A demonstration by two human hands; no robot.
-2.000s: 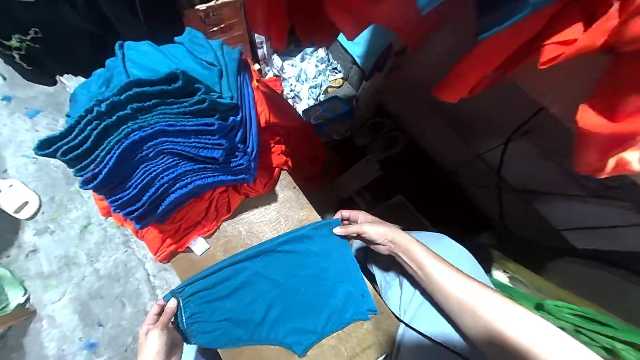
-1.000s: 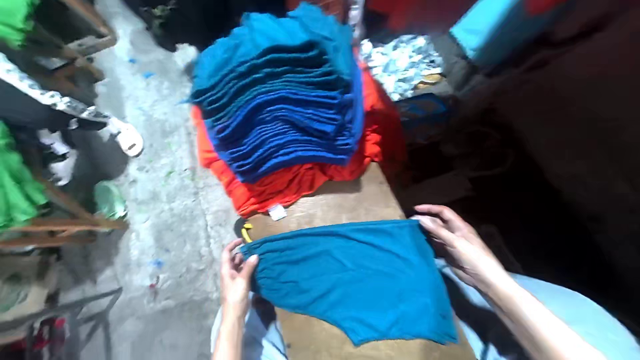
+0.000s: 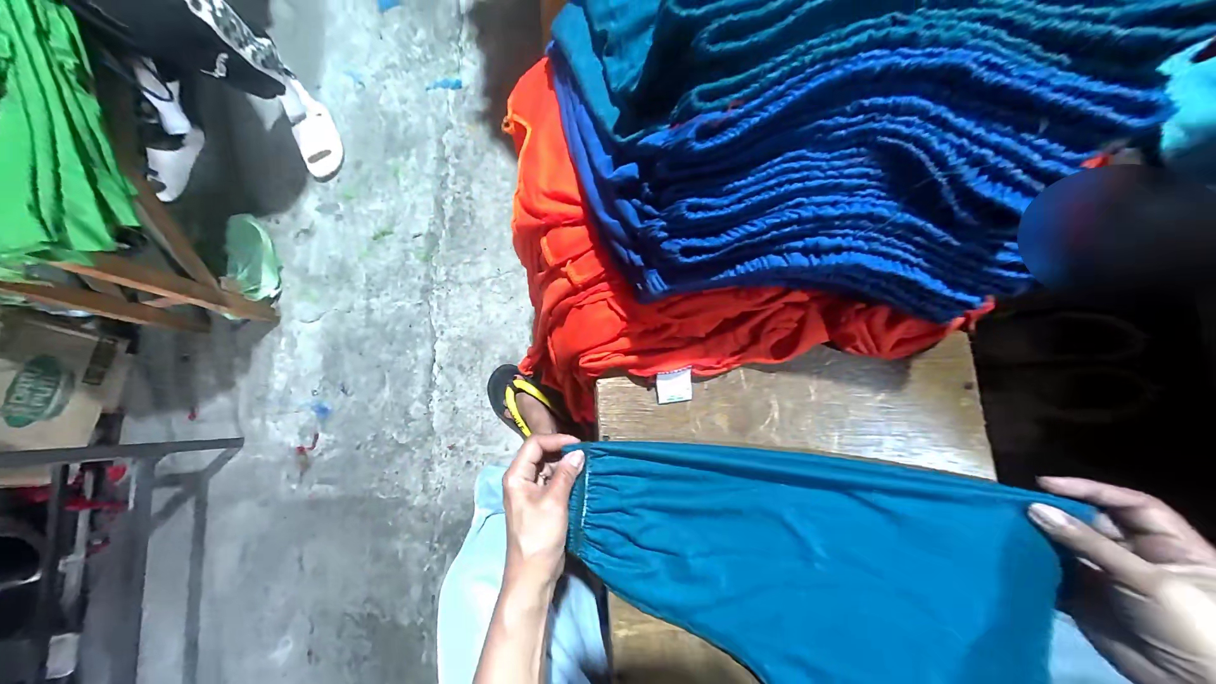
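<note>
A teal fabric piece [image 3: 817,551] with a gathered, stitched cuff is stretched between my hands over a wooden bench [image 3: 788,408]. My left hand [image 3: 540,503] pinches the top corner of the gathered end between thumb and fingers. At the opposite, wider end, my right hand [image 3: 1130,560] grips the upper corner, thumb on top. Beyond the piece lies a stack of folded blue and teal fabric pieces [image 3: 836,190] with gathered edges, resting on red-orange cloth [image 3: 608,332]. A small white tag [image 3: 674,385] sticks out from under that cloth. The lower part of the teal piece runs out of view.
My foot in a black and yellow flip-flop [image 3: 518,399] is beside the bench on the concrete floor [image 3: 380,380]. At left are a person's feet in white slides [image 3: 315,138], green fabric [image 3: 57,142] on a wooden frame [image 3: 180,285], a cardboard box [image 3: 47,380] and a metal frame [image 3: 171,456].
The view has shifted and come closer to the bench. Both hands keep hold of the teal piece at its two ends, and the stack remains on the red-orange cloth.
</note>
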